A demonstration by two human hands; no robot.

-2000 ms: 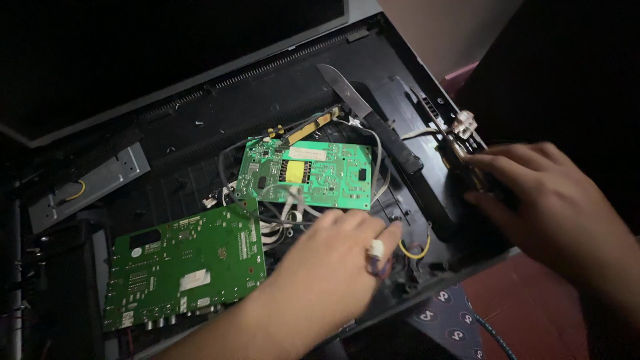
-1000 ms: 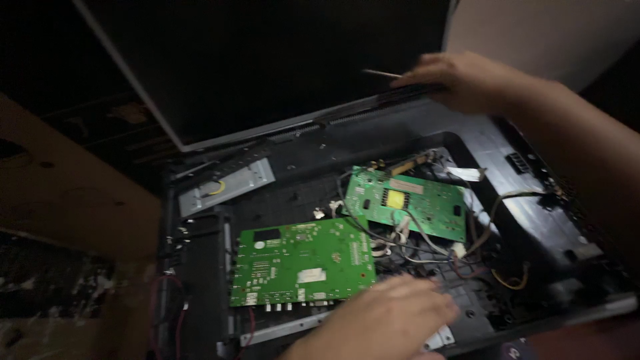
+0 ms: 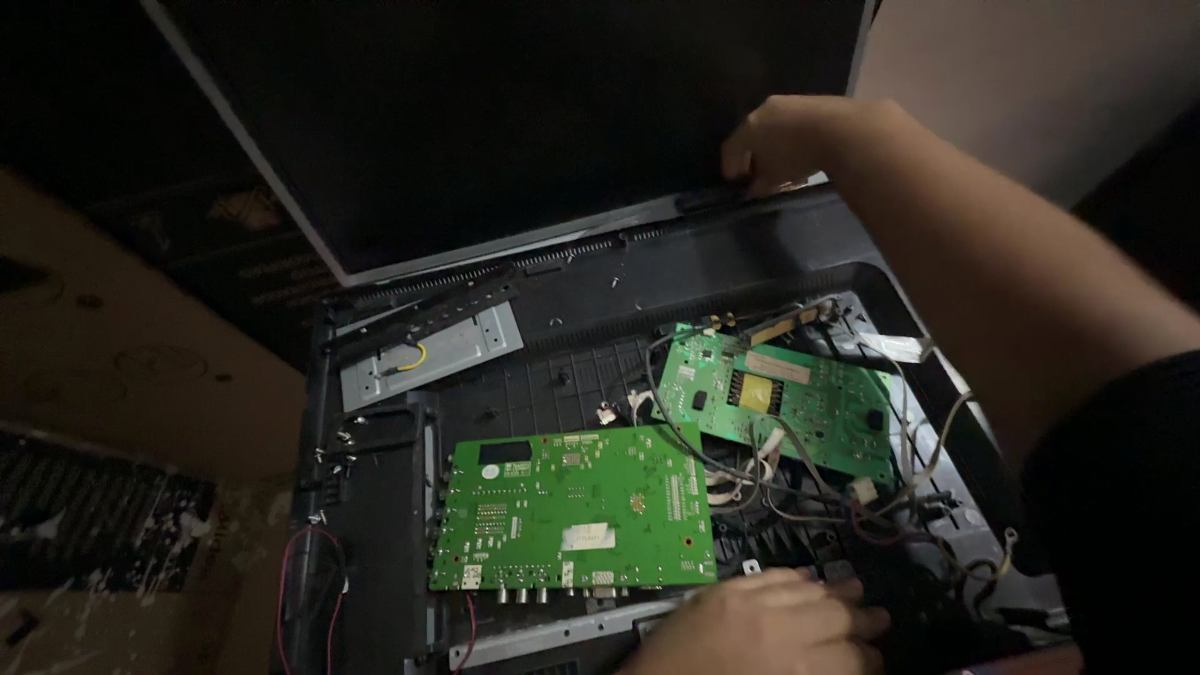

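My right hand point(image 3: 797, 141) reaches up to the lower right edge of the dark flat screen panel point(image 3: 525, 112); its fingertips are partly hidden, and I cannot tell whether they hold anything. My left hand point(image 3: 759, 623) lies low, palm down, over the black plastic back housing point(image 3: 375, 553), just below the larger green circuit board point(image 3: 600, 506); what is under it is hidden. Right of that board, a smaller green circuit board point(image 3: 825, 403) with a yellow-topped part lies tilted among grey cables point(image 3: 797, 487).
A grey metal plate point(image 3: 441, 356) with a yellow wire lies at the housing's upper left. Loose screws point(image 3: 347, 436) sit along the left side. A metal strip point(image 3: 553, 637) runs below the larger board. Cardboard boxes point(image 3: 122, 375) stand on the left.
My right hand has moved from the housing's right side up to the screen's lower edge. The knife lying across the housing two seconds ago no longer shows there. The view has shifted.
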